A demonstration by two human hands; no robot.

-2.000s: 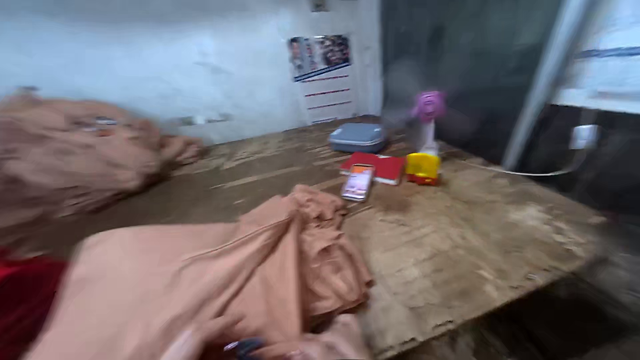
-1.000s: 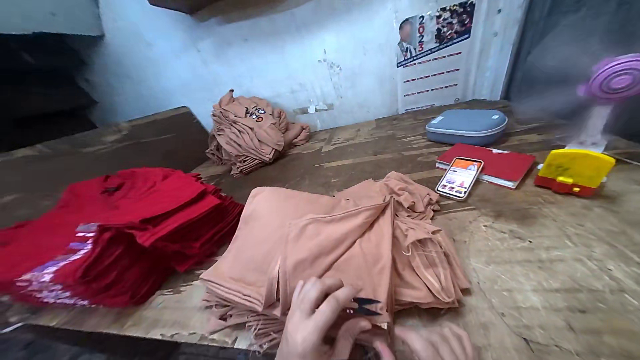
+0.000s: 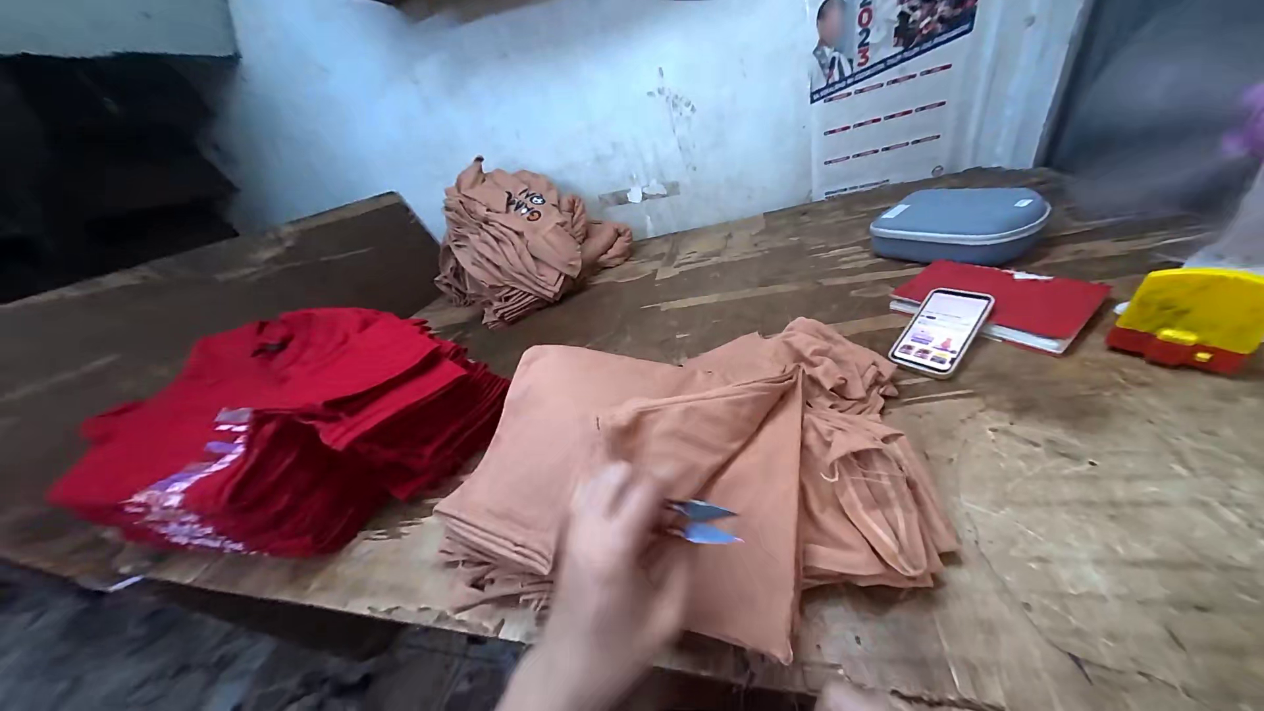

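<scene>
My left hand [image 3: 617,553], blurred, is over the front of a stack of folded tan fabric pieces [image 3: 592,395]. It holds small thread snips [image 3: 703,523], whose parted blades point right above the top piece. At the bottom edge, only a blurred bit of my right hand [image 3: 854,697] shows, so its fingers and anything in them are hidden. The top piece has a folded flap, and its front corner hangs over the table's edge. Bunched tan cloth [image 3: 869,494] lies against the stack's right side.
Left of the tan stack is a pile of red shirts [image 3: 296,415]. A tan garment bundle [image 3: 518,237] is near the wall. To the right lie a phone [image 3: 943,333], a red notebook [image 3: 1037,301], a grey-blue zip case [image 3: 958,225] and a yellow-and-red fan base [image 3: 1190,316].
My right hand has moved down from the tan fabric to the bottom edge of view. My left hand, with the snips, is a little farther up over the stack.
</scene>
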